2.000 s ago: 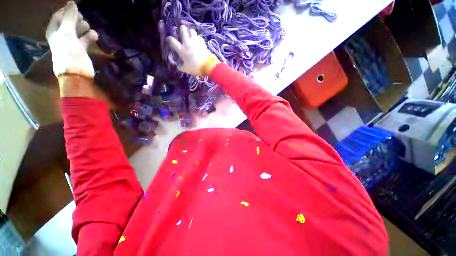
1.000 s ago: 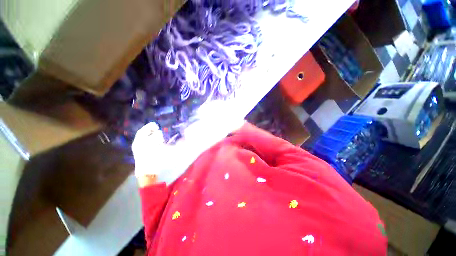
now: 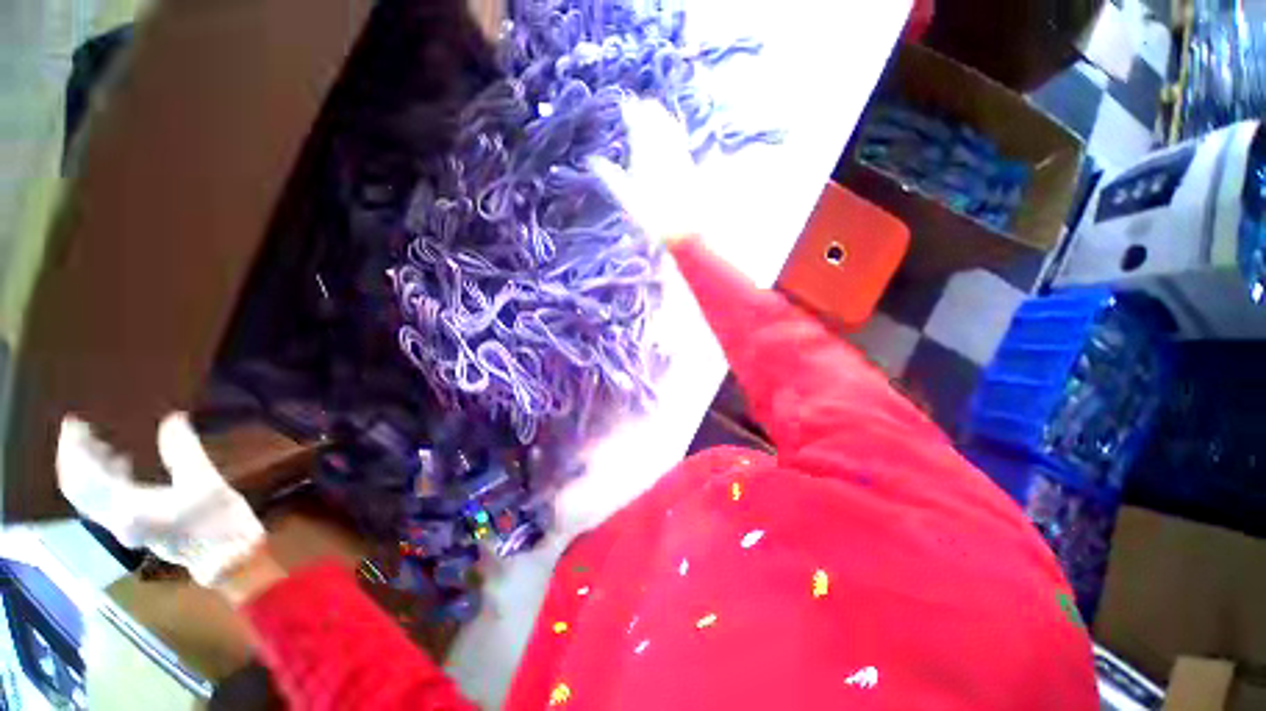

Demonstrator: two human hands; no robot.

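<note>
A large heap of coiled pale purple cables (image 3: 514, 292) lies on the white table (image 3: 778, 153). Small dark units (image 3: 465, 514) are piled at the heap's near end. My right hand (image 3: 650, 174), in a white glove, is over the heap's right edge; it is overexposed, so its fingers and any hold on a cable cannot be told. My left hand (image 3: 160, 503), gloved, is at the left with thumb and fingers apart and nothing in it, beside a tilted brown carton (image 3: 153, 236). The carton's dark inside borders the heap.
An orange stool (image 3: 847, 257) stands right of the table. Behind it an open carton (image 3: 1044, 153) holds packed items. Blue crates (image 3: 1034, 368) and a white printed carton (image 3: 1159, 208) are at the right. Another open carton flap (image 3: 181, 611) is at the lower left.
The tilted carton has swung more upright at the left. My left hand has moved left from the small units and opened. My right hand has come back into view over the cables.
</note>
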